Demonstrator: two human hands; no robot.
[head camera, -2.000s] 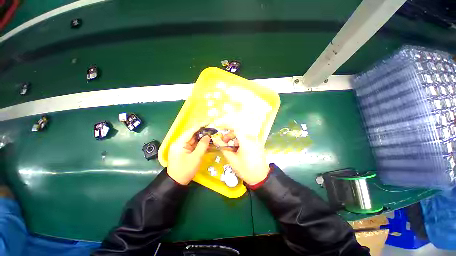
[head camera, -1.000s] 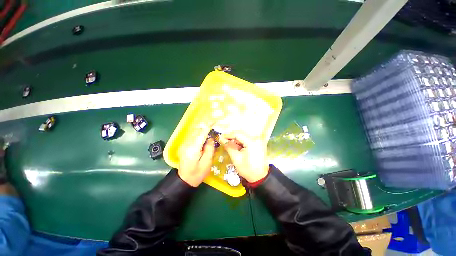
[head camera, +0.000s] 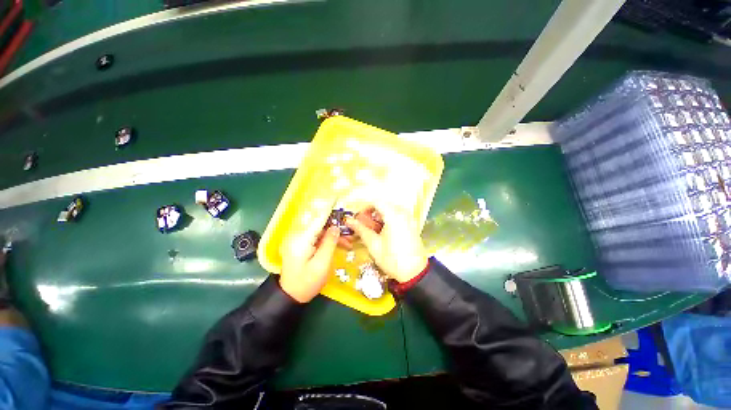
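Observation:
The yellow tray (head camera: 272, 240) lies tilted on the green bench, with small white parts (head camera: 370, 282) heaped at its near end and more, washed out by glare, at its far end. Over the tray my left hand (head camera: 303, 263) holds a small black electronic unit (head camera: 341, 222) between thumb and fingers. My right hand (head camera: 394, 248) is beside it, with thumb and fingertips touching or very near the unit. Whether my right fingers hold a tool or small part cannot be made out. A red band is on my right wrist.
Left of the tray are a black housing with a round centre (head camera: 245, 245) and several units (head camera: 169, 217). More units sit on the conveyor behind the white rail (head camera: 104, 173). A metal post (head camera: 545, 72), clear tray stack (head camera: 633, 184) and wire spool (head camera: 571, 304) stand right. Blue sleeves show at both sides.
The units on the conveyor have shifted left. My hands stay over the tray; the right fingertips have closed in on the unit. The view has shifted slightly.

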